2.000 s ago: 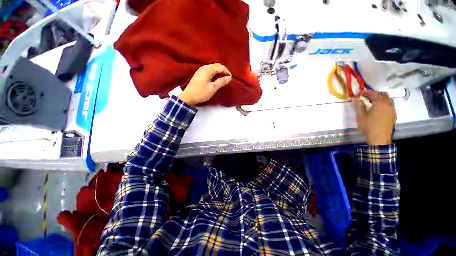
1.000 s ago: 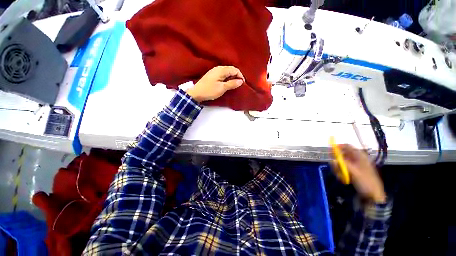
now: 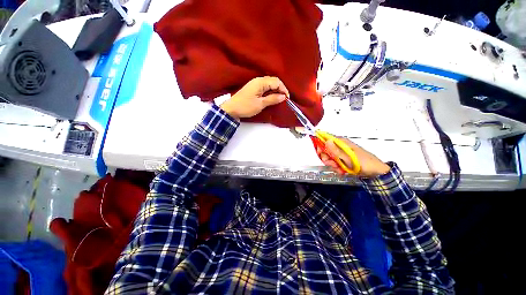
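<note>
A red garment piece [image 3: 248,46] lies spread on the white table, its right edge close to the presser foot [image 3: 340,91] of the sewing machine. My left hand [image 3: 255,98] rests at its lower edge with thumb and fingertips pinched on the fabric or a thread; which one is too small to tell. My right hand [image 3: 360,158] holds scissors [image 3: 350,157] by the yellow and red handles. The blades point up and left, over the lower right corner of the red piece, with the tips close to my left fingertips.
The white and blue sewing machine [image 3: 421,86] stands at the right, with dark cords [image 3: 443,141] hanging over the table edge. A grey vented box [image 3: 40,72] is at the left. Red pieces [image 3: 104,213] and a blue crate [image 3: 43,268] are below the table. A bottle cap [image 3: 480,21] shows behind the machine.
My right hand picked up the scissors from beside the machine and brought them left to the red piece. My left hand has stayed at its lower edge. The camera view has shifted.
</note>
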